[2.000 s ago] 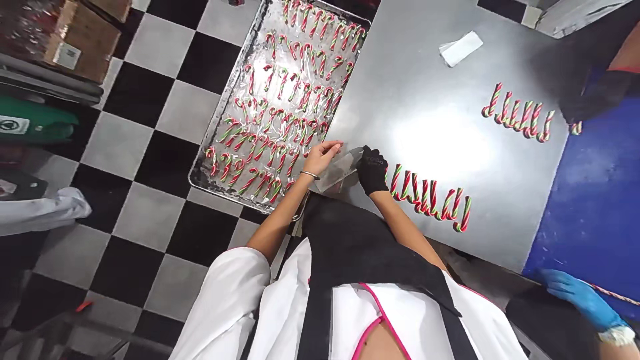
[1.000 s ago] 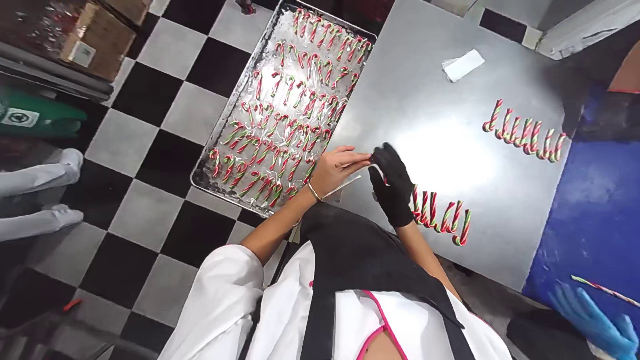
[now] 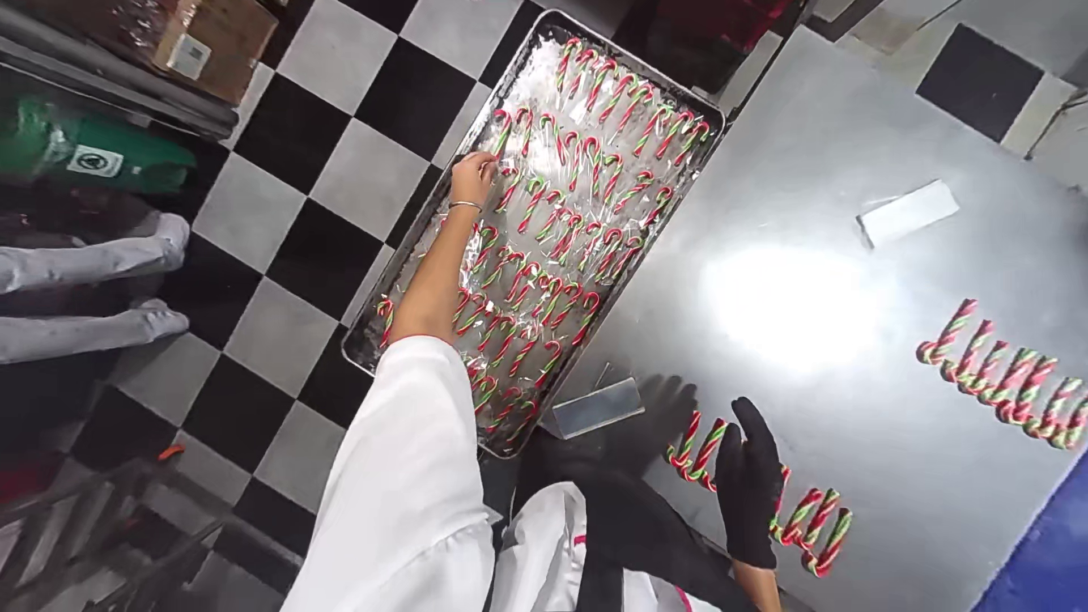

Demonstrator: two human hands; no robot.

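Note:
My left hand [image 3: 474, 178], bare with a bracelet at the wrist, reaches over the left edge of a metal sheet tray [image 3: 714, 119], beside wrapped candy canes [image 3: 501, 132]. Its fingertips are bent down, and whether they grip anything is unclear. My right hand [image 3: 750, 476], in a black glove, hovers over a row of unwrapped candy canes [image 3: 799, 518] on the steel table [image 3: 680, 297], its fingers apart and nothing seen in them. Between tray and right hand lies a stack of clear plastic wrappers [image 3: 599, 408].
A second row of candy canes [image 3: 1011, 382] lies at the table's right, near a blue surface [image 3: 1041, 544]. A white card or pad [image 3: 909, 212] rests farther back. Another person's legs [image 3: 93, 255] are at the far left, on the checkered floor near a green container [image 3: 93, 153].
My hands have parted: the left has moved from beside the right, up over the tray. The blue-gloved hand at lower right is out of view.

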